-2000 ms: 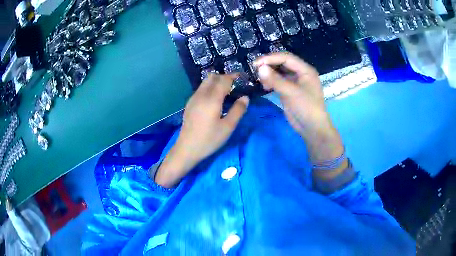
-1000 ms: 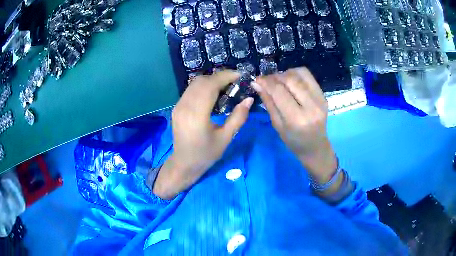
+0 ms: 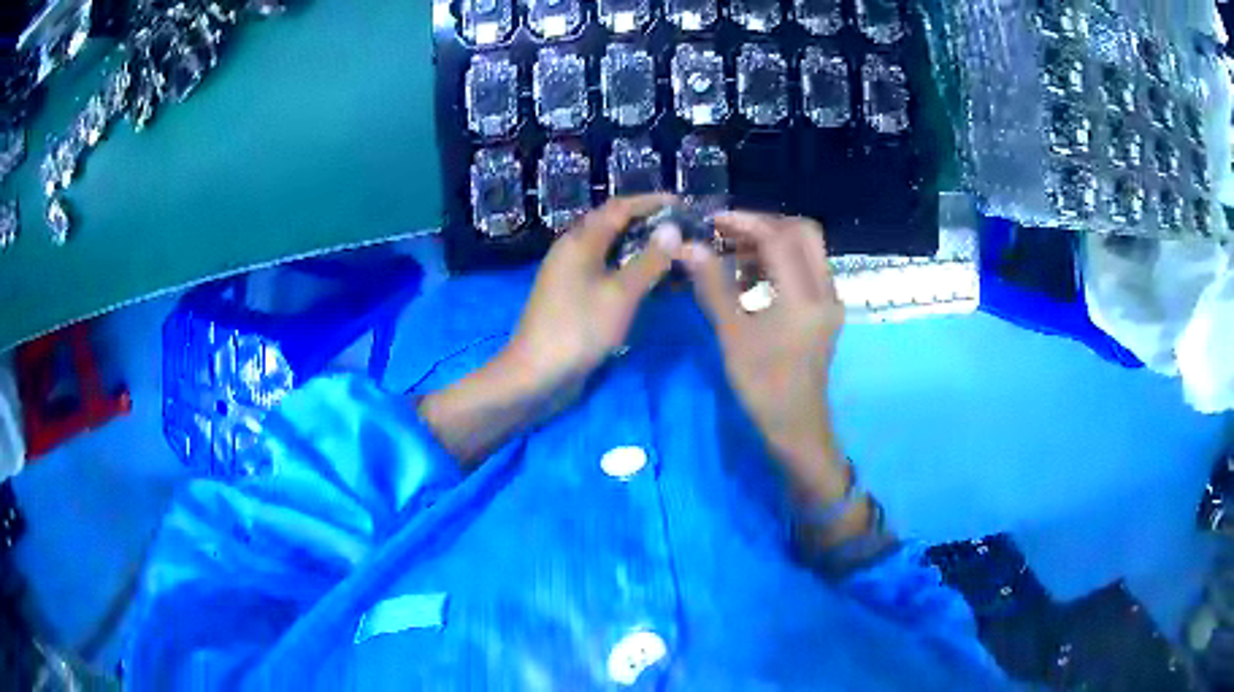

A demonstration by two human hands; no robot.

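Observation:
My left hand [image 3: 575, 304] and my right hand [image 3: 774, 318] meet at the near edge of the black blister tray [image 3: 839, 196]. Between their fingertips is a small dark, shiny case [image 3: 666, 230], blurred and partly covered by the fingers. Both hands touch it. A small pale round spot shows at my right fingers; I cannot tell what it is. Silvery octagonal cases [image 3: 629, 88] sit in rows in the tray. The nearest row holds several cases on its left side, and its right side is dark.
A loose pile of cases [image 3: 169, 61] lies on the green mat [image 3: 311, 149] at the upper left. A clear blister tray [image 3: 1083, 122] is at the right. A white strip [image 3: 907, 288] runs along the bench edge. Blue stool [image 3: 237, 358] and red stool [image 3: 68, 385] stand below.
The view has shifted, so the loose pile sits farther up and left. My hands have come closer together around the case, and the nearest tray row is now less covered.

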